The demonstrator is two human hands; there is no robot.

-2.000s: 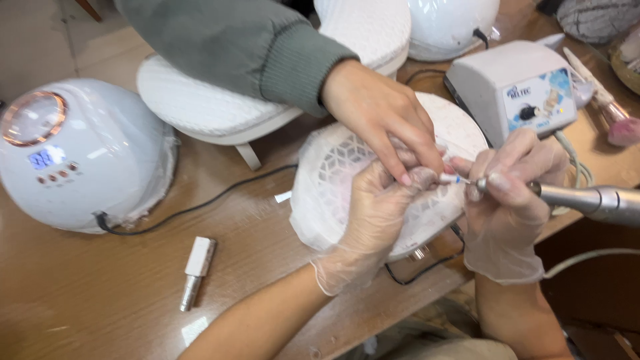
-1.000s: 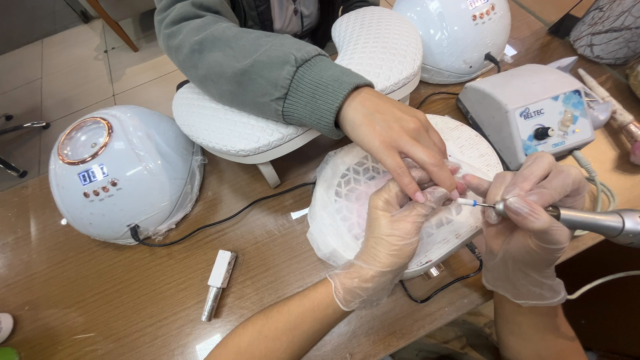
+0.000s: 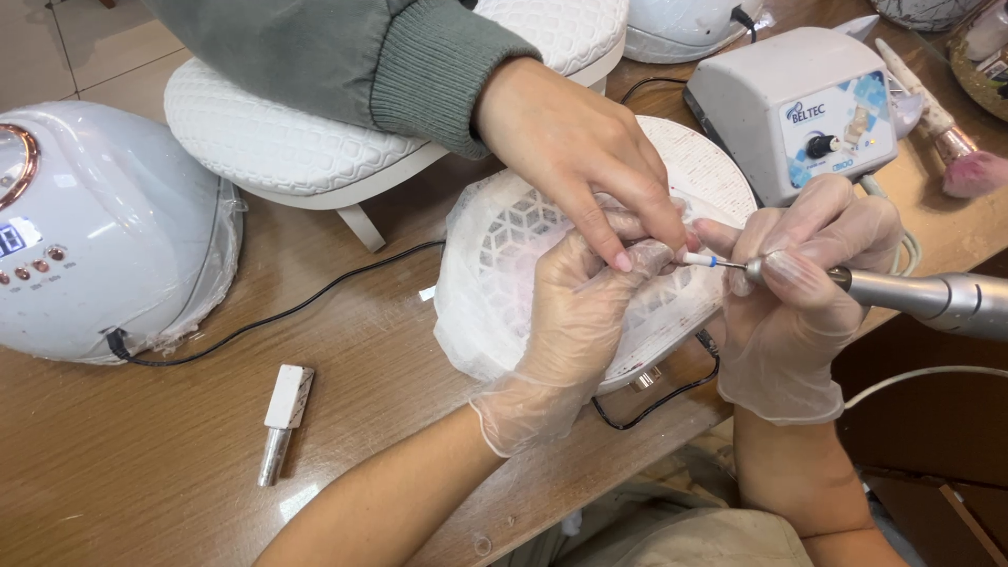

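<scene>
My left hand (image 3: pixel 587 303), in a clear glove, holds a finger of another person's hand (image 3: pixel 579 150), which reaches in from a grey-green sleeve (image 3: pixel 378 63). In my gloved right hand (image 3: pixel 811 276) is an electric nail drill handpiece (image 3: pixel 921 295), its white bit with a blue band (image 3: pixel 701 259) pointing left at the held fingertip. Whether the bit touches the nail I cannot tell. Both hands are over a round white nail dust collector (image 3: pixel 504 315), whose patterned grille is partly covered by thin white cloth.
A drill control box (image 3: pixel 787 110) stands behind my right hand, near a pink-tipped brush (image 3: pixel 937 126). Left are a white nail lamp (image 3: pixel 118 228) with a black cable (image 3: pixel 291 311) and a white-and-silver bottle (image 3: pixel 283 421). A padded white armrest (image 3: pixel 283 130) lies under the sleeve.
The view has shifted slightly and come closer. My left hand still holds the other person's finger, and the drill stays in my right hand at the fingertip.
</scene>
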